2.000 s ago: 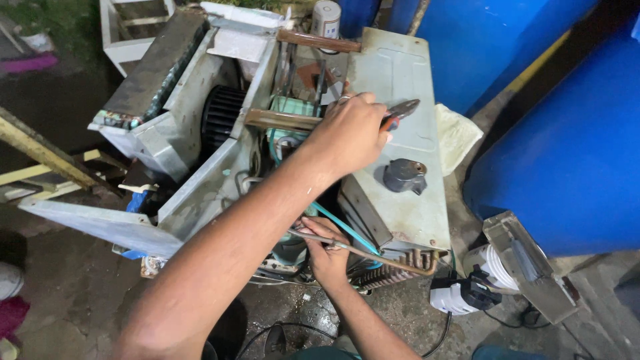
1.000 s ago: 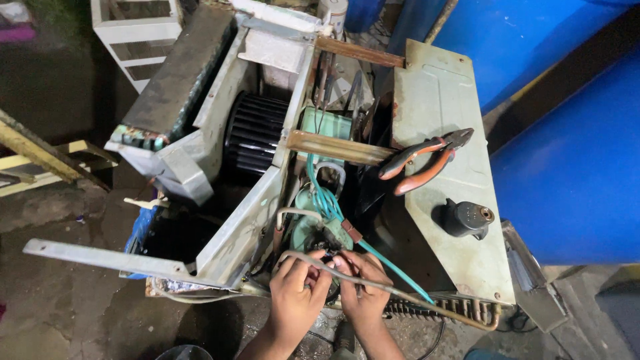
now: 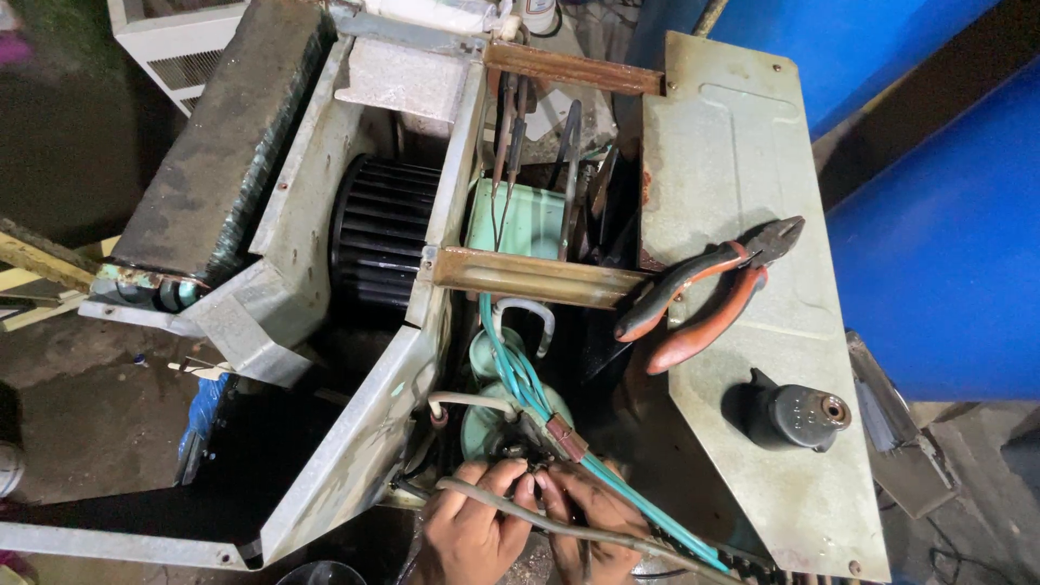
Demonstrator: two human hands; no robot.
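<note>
Both of my hands meet low in the middle of the opened air conditioner chassis, at the top of a green compressor (image 3: 479, 422). My left hand (image 3: 475, 528) and my right hand (image 3: 597, 520) pinch at something small and dark there; fingers hide what it is. A bent metal tube (image 3: 552, 526) crosses in front of them. Teal wires (image 3: 520, 378) in a brown sleeve (image 3: 566, 437) run past my right hand. Orange-handled pliers (image 3: 715, 292) lie on the pale metal panel (image 3: 756, 171), their handles over its inner edge. Below them sits a black plastic cap (image 3: 800, 418).
A black blower wheel (image 3: 386, 231) sits in its housing, left of two rusty cross braces (image 3: 540, 276). A finned coil (image 3: 219, 138) leans at upper left. Blue drums (image 3: 942, 236) stand at right. A sheet-metal flange (image 3: 341, 455) edges the lower left.
My left and right hands now work close together at the compressor; two seconds ago one reached over the panel with the pliers. The pliers have been let go. The view has shifted.
</note>
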